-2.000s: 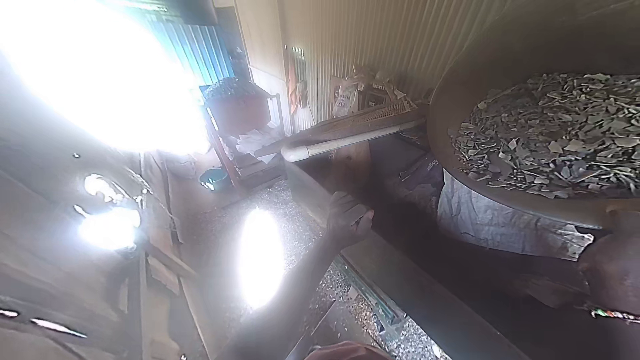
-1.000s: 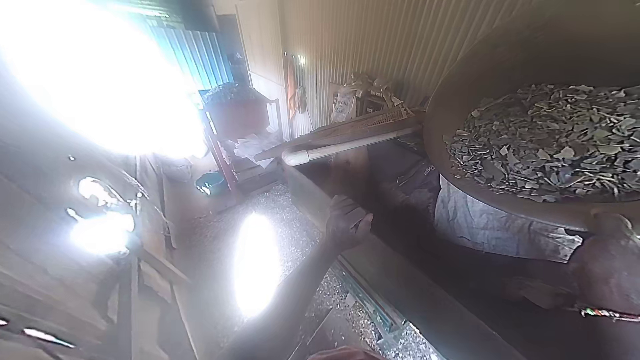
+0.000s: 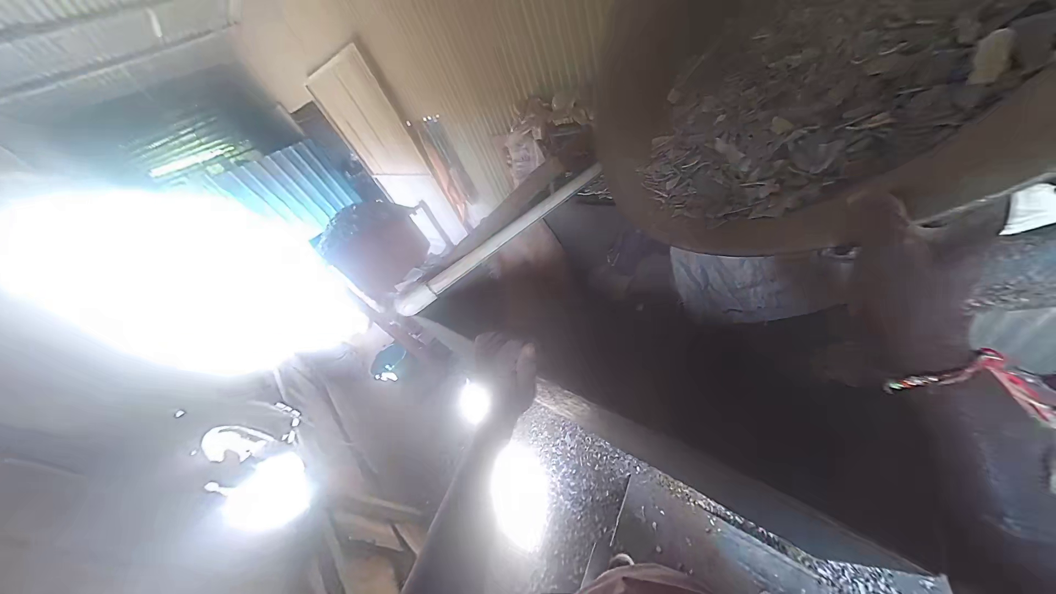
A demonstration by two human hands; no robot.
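My left hand is closed over the near rim of a long dark trough, left of centre in the head view. My right hand is at the right, against the lower rim of a large round pan; its fingers are blurred and partly hidden. A braided red and white cord circles that wrist. Inside the pan lie many thin, flat grey-brown flakes or chips. Under the pan hangs a pale cloth or sack.
A white pipe crosses the trough's far end. Beyond it stand a heaped reddish container, a white door or panel and a corrugated wall. Small flakes litter the floor. Strong glare hides much of the left.
The view has tilted strongly. My left hand has stayed at the trough's rim. My right hand shows more fully against the pan's rim now.
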